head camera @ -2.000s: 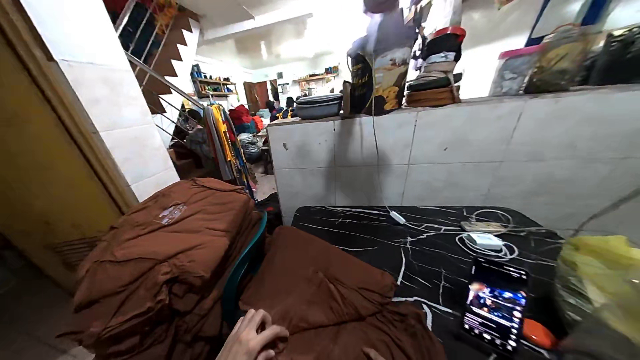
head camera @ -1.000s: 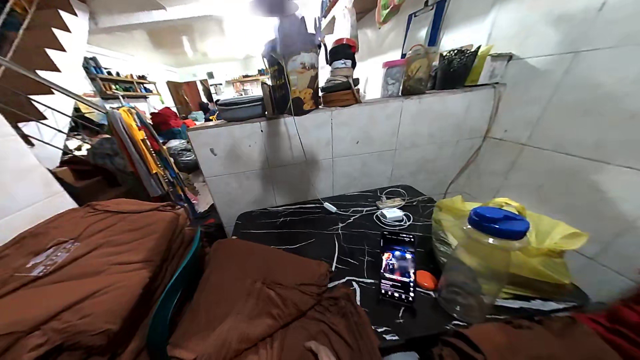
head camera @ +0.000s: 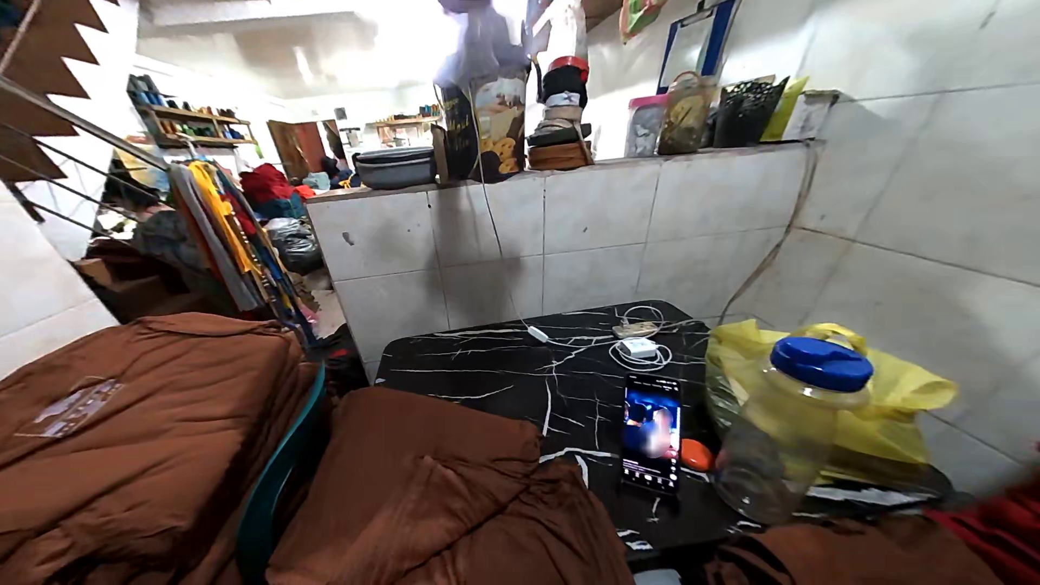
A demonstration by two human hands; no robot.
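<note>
Neither of my hands shows in the head view now. Brown folded cloth (head camera: pixel 422 479) lies in the lower middle, over the near left part of a black marble-patterned table (head camera: pixel 463 374). To its left, past a green chair edge (head camera: pixel 280 475), rises a stack of brown garments (head camera: pixel 154 414), the top one bearing a light print. A lit phone (head camera: pixel 652 435) leans on the table, touching or close to an orange object (head camera: pixel 696 455). Right of it stands a clear plastic jar (head camera: pixel 780 439) with a blue lid. More brown cloth (head camera: pixel 837 552) shows at the bottom right.
A yellow plastic bag (head camera: pixel 886 414) sits behind the jar. A white charger (head camera: pixel 638 349) with coiled cable lies near the tiled half wall (head camera: pixel 496 244). Containers and a stack of caps or rolls (head camera: pixel 561 114) stand on its ledge. Clothes hang on a rack (head camera: pixel 227 227) at left.
The view has swung to the right. The hand seen on the brown cloth two seconds ago, and the fingers at the bottom edge one second ago, are out of sight.
</note>
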